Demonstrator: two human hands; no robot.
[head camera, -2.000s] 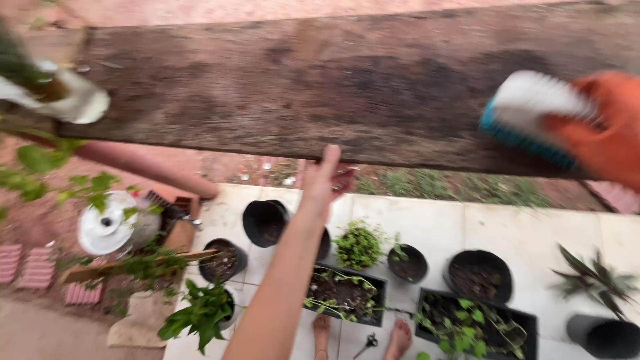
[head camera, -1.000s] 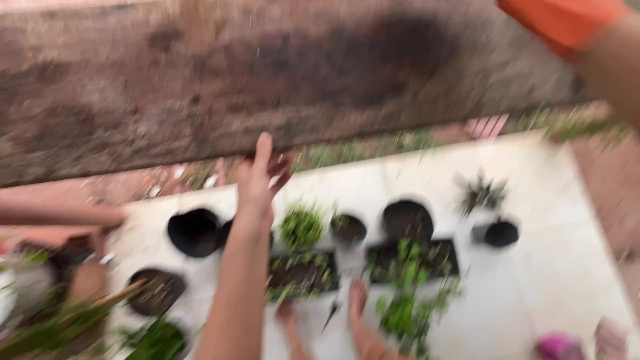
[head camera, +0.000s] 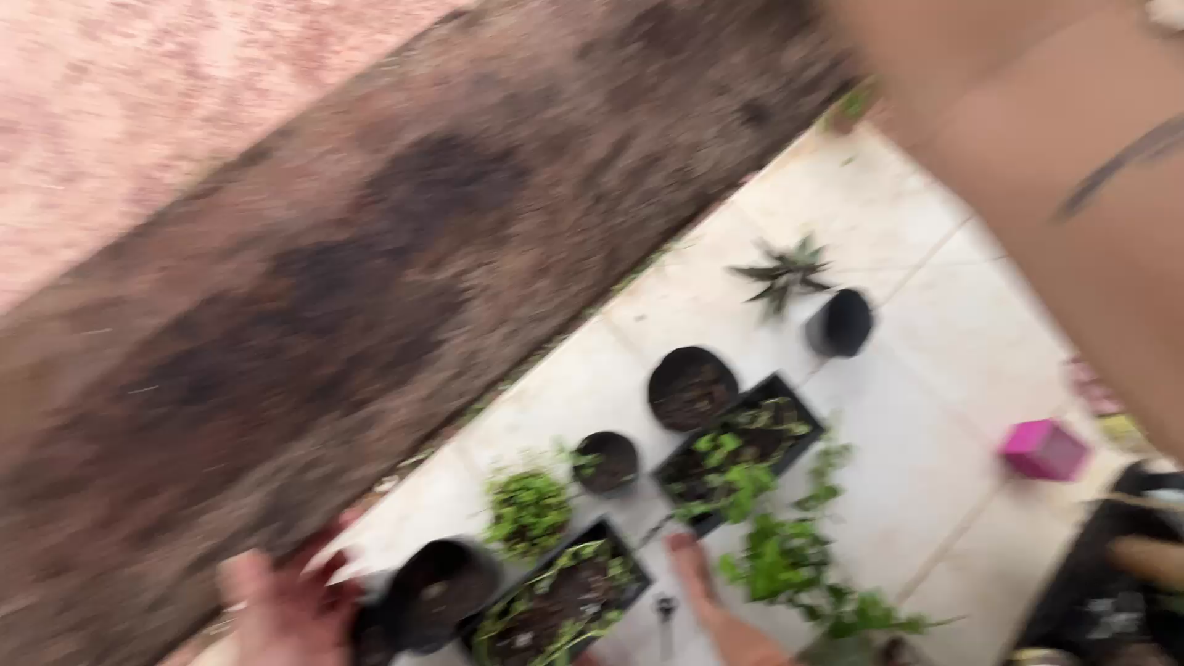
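A weathered wooden plank (head camera: 305, 305) with dark wet-looking patches runs diagonally across the upper left. My left hand (head camera: 291, 601) is at the plank's lower edge, thumb and fingers apart; blur hides whether it touches the wood. My right forearm (head camera: 1045, 185) fills the upper right corner, bearing a dark mark, and the hand itself lies outside the frame. Below the plank, on white tiles, stand black round pots with soil, the nearest pot (head camera: 444, 592) just right of my left hand.
Two black rectangular planters (head camera: 777, 453) hold soil and trailing green plants. A bushy green plant (head camera: 529, 511), a spiky plant (head camera: 784, 273), a tipped black pot (head camera: 840, 322) and a magenta pot (head camera: 1045, 450) stand on the tiles. A bare foot (head camera: 694, 564) shows between the planters.
The view has turned, so the plank now slants. The right hand, with an orange glove and a white-and-teal brush two seconds ago, has gone out of view; the forearm shows larger.
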